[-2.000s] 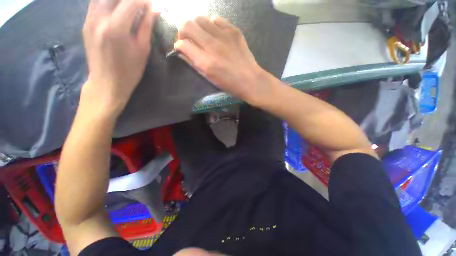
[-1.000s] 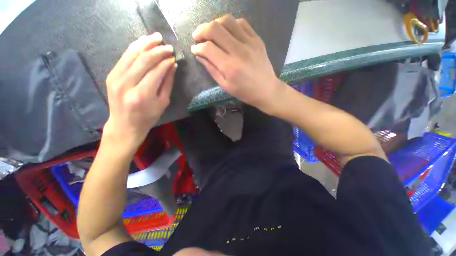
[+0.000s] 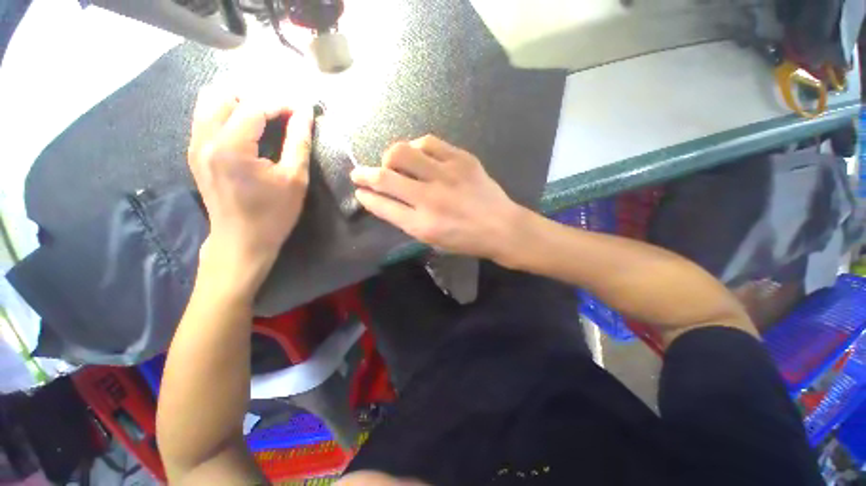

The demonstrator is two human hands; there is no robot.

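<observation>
A large dark grey garment panel (image 3: 475, 123) lies over the table and hangs past its front edge. A smoother grey pocket piece (image 3: 123, 275) with a dark zipper (image 3: 152, 228) lies on its left part. My left hand (image 3: 249, 171) is on the panel near the machine's needle area, thumb and finger close together at a small dark spot. My right hand (image 3: 442, 195) lies to the right, fingertips together at a narrow strip on the panel. Lamp glare hides what the fingertips touch. The sewing machine's lower fittings (image 3: 329, 47) show above my hands.
Orange-handled scissors (image 3: 802, 87) lie at the right end of the white table (image 3: 646, 100). Grey fabric (image 3: 731, 199) hangs below the table's right edge. A blue basket (image 3: 817, 332) is at the lower right, and a red basket (image 3: 123, 408) is under the table at the left.
The view has shifted, and the machine's fittings now show at the top. The panel sits lower in view. My hands are farther apart than a second ago, with the right one lower.
</observation>
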